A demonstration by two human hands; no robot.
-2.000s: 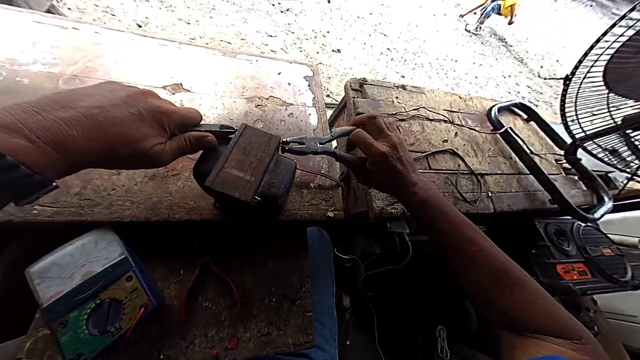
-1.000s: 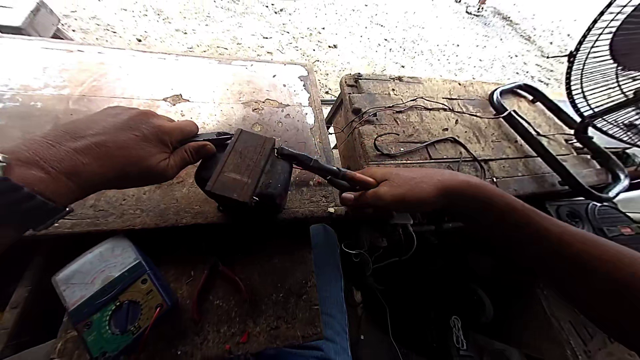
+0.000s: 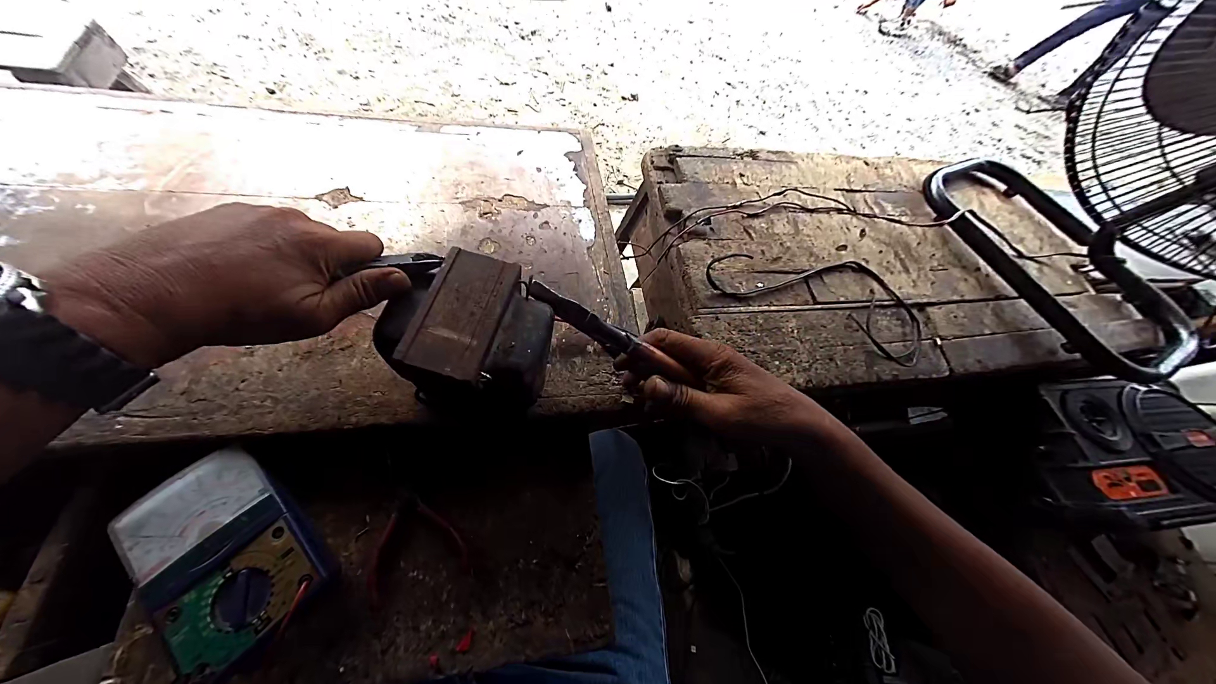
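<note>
On the front edge of a worn wooden table point(image 3: 285, 370) sits a transformer with a rusty laminated core point(image 3: 460, 318) and dark rounded covers. My left hand point(image 3: 237, 275) grips a dark metal hand tool point(image 3: 404, 263), whose tip meets the core's left side; its kind cannot be told. Pliers point(image 3: 589, 318) are closed in my right hand point(image 3: 712, 380) and slant up to the left. Their jaws lie at the transformer's right side, near a small wire end. Whether the jaws hold that wire is not clear.
An analog multimeter point(image 3: 223, 560) and red-handled pliers point(image 3: 418, 546) lie on a lower surface. Loose wires point(image 3: 855, 271) and a bent metal tube frame point(image 3: 1026, 285) rest on the wooden bench point(image 3: 807, 332) at right. A fan point(image 3: 1149, 142) stands beyond; a black speaker unit point(image 3: 1121, 446) is below. People's legs show outside.
My right hand has moved down and away from the transformer's side, and its pliers went from spread handles to a closed, slanting hold. My left hand stays with its tool at the core.
</note>
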